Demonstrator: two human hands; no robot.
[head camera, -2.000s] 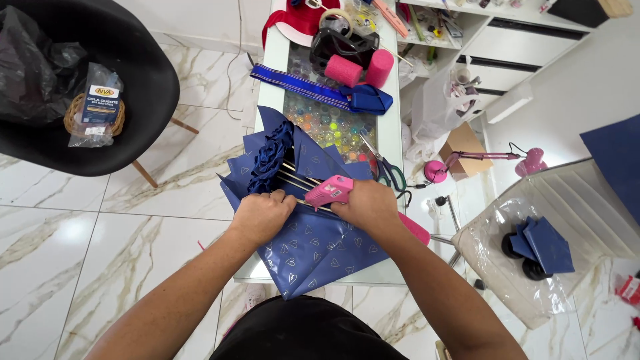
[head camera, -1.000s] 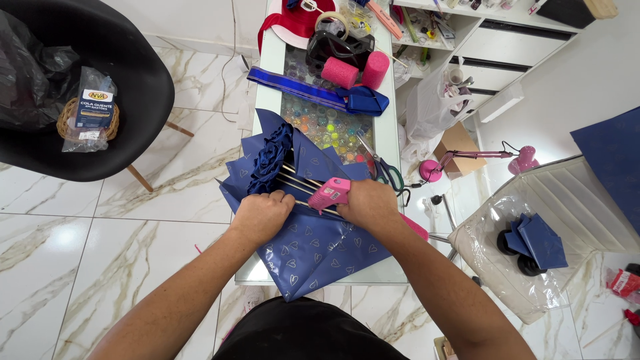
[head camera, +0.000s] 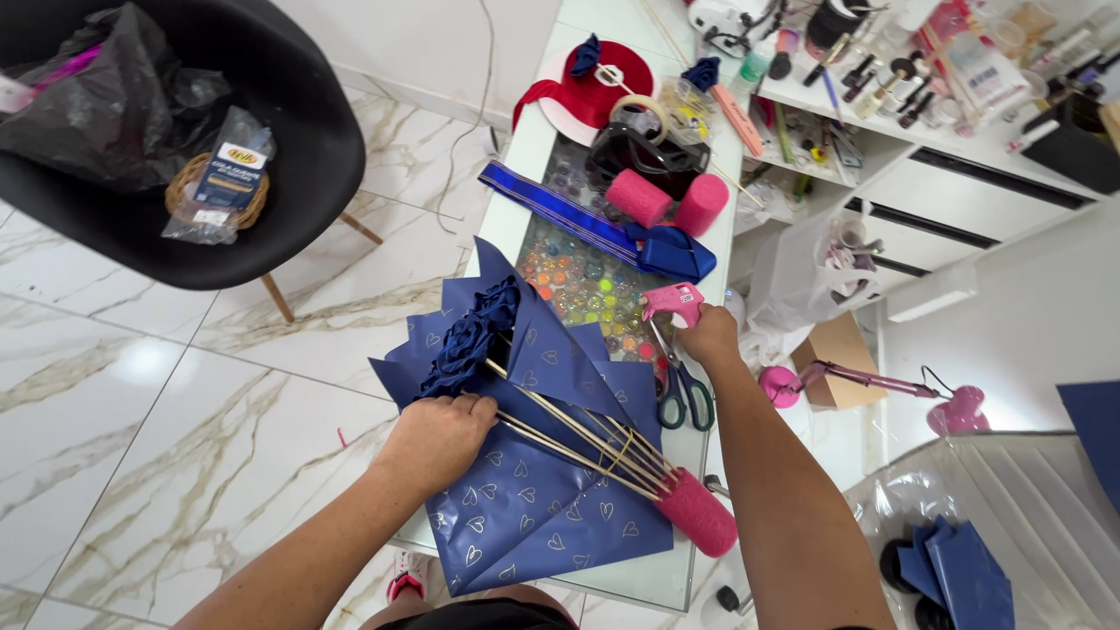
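Note:
My left hand (head camera: 446, 437) grips the thin wooden stems near the dark blue fabric roses (head camera: 472, 337), at the edge of the blue wrapping paper with heart prints (head camera: 525, 525). The stems (head camera: 577, 437) run down to the right, bound together, into a pink foam cylinder (head camera: 697, 514). Off to the right, my right hand (head camera: 710, 337) is closed around a pink hot glue gun (head camera: 674, 302), its nozzle pointing left above the tabletop. Scissors with dark green handles (head camera: 684, 394) lie just below the glue gun, beside the wrap.
Blue ribbon (head camera: 560, 214), two pink foam cylinders (head camera: 639, 199) and a red ribbon roll (head camera: 612, 79) lie on the far part of the glass table (head camera: 647, 577). A black chair (head camera: 324, 175) holds bags at left. A pink lamp (head camera: 958, 409) and a white chair (head camera: 1032, 490) stand at right.
My right hand has moved the glue gun off the stems to the right, over the table. The stems and their pink foam base are now exposed. My left hand still holds near the roses.

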